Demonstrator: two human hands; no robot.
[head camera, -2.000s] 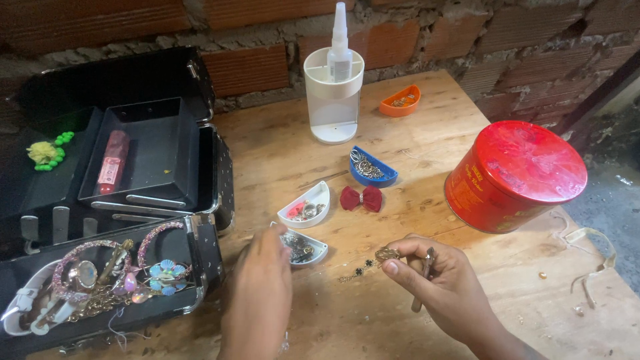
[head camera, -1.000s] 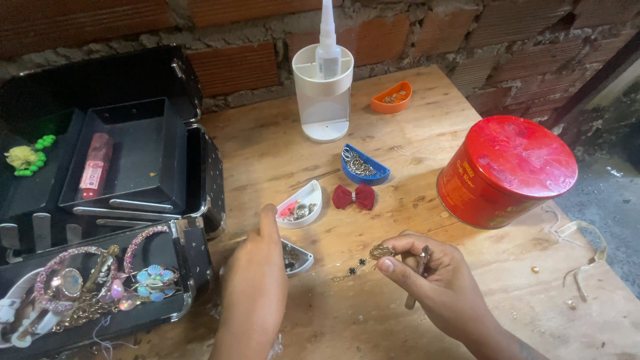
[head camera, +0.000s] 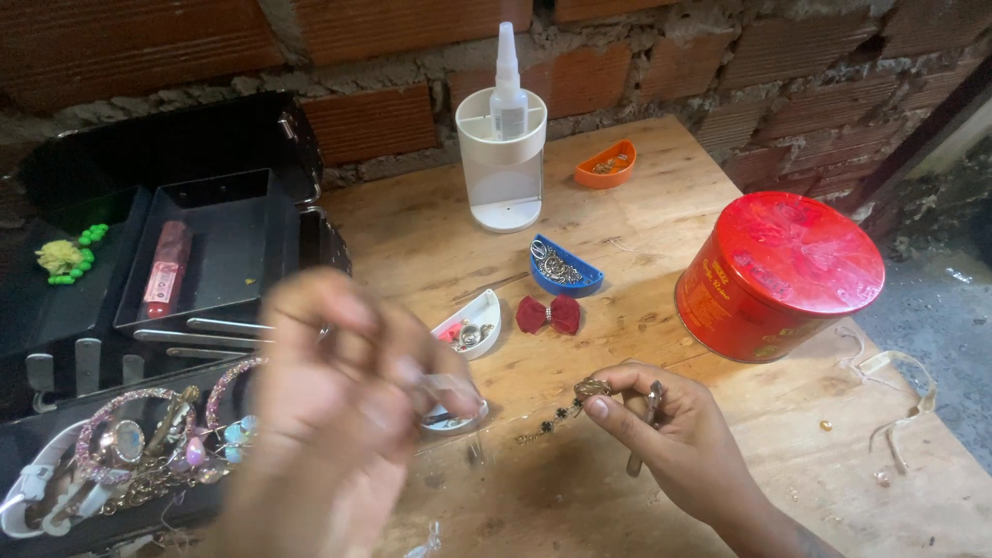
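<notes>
My right hand pinches a gold-coloured chain bracelet with dark flower-shaped pieces, which hangs to the left of the fingertips; a slim metal tool also lies in that hand. Blurred and raised at the left centre, my left hand has a small clear strip between its fingertips. Behind those fingertips a white half-round tray is partly hidden. Farther back are another white half-round tray of small jewellery, a dark red fabric bow and a blue half-round tray with silver-coloured pieces.
An open black case with bracelets fills the left side. A white holder with a plastic bottle and an orange tray stand near the brick wall. At right are a red round tin and a pale strap.
My left hand has risen from the near white tray, and a clear strip now shows at its fingertips. My right hand still holds the bracelet in about the same place.
</notes>
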